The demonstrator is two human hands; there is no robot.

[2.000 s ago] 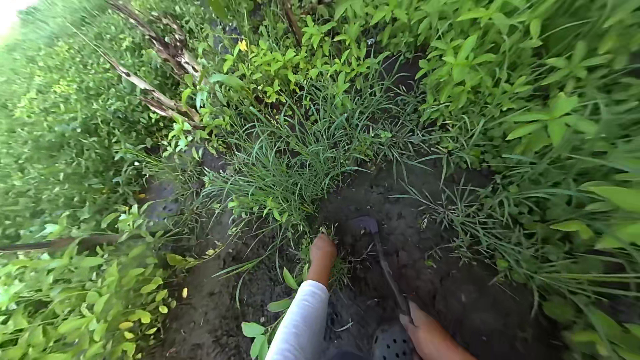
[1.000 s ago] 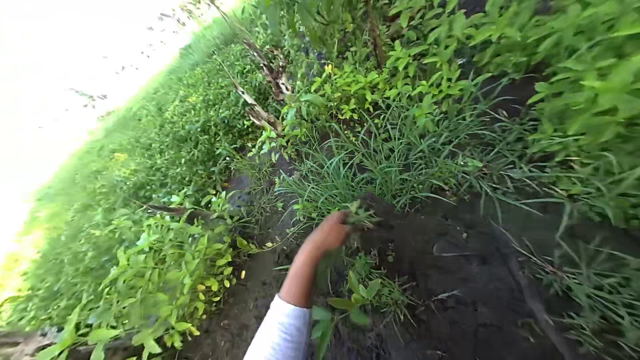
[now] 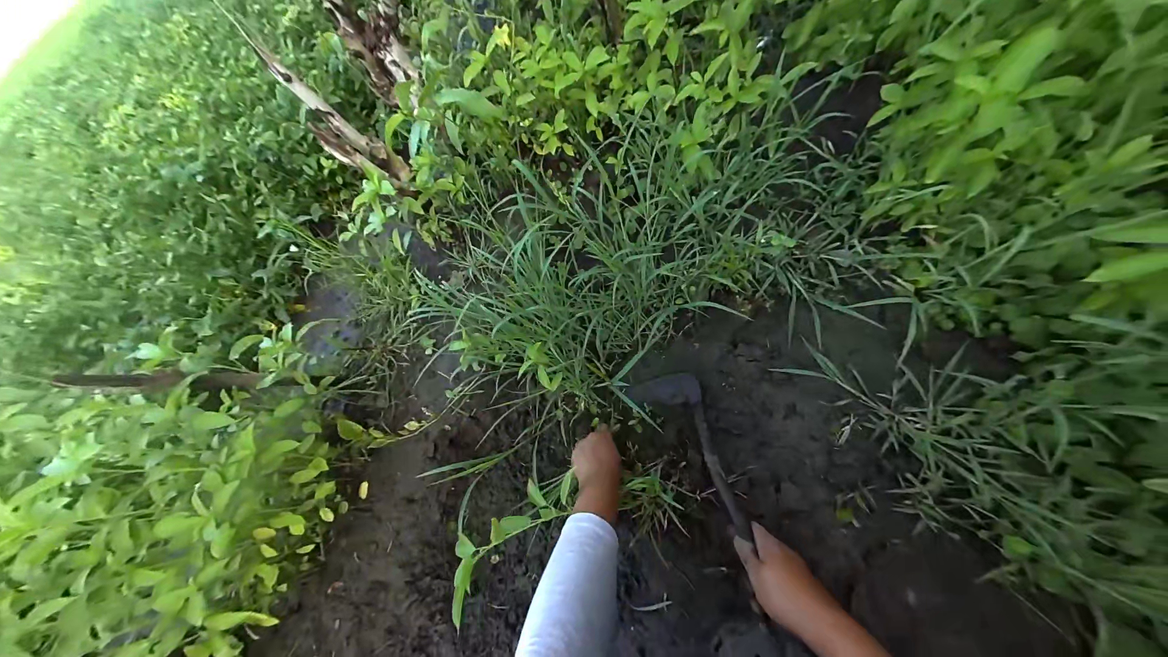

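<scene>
My left hand [image 3: 597, 459], below a light sleeve, is closed at the near edge of a clump of long green grass [image 3: 584, 283]; its fingertips are hidden, but grass stems and small leaves come out at them. My right hand [image 3: 776, 575] grips the handle of a small hand hoe [image 3: 721, 474] with a dark, flat metal blade. The blade [image 3: 668, 390] lies low over the soil at the right of the clump's base, just up and to the right of my left hand. Pulled-looking grass tufts [image 3: 659, 497] lie on the soil right of my left wrist.
Dark, damp soil [image 3: 803, 438] surrounds the clump on the near side and right. Leafy plants [image 3: 146, 511] crowd the left, and more stand at the upper right [image 3: 1022, 109]. A broken, dry woody stump [image 3: 351, 137] rises behind; a dark stick [image 3: 155, 380] lies at left.
My left hand, one second ago raised with a bit of grass in it, is down at the clump's base. My right hand and the hoe, not distinct in that frame, show again. The view has shifted.
</scene>
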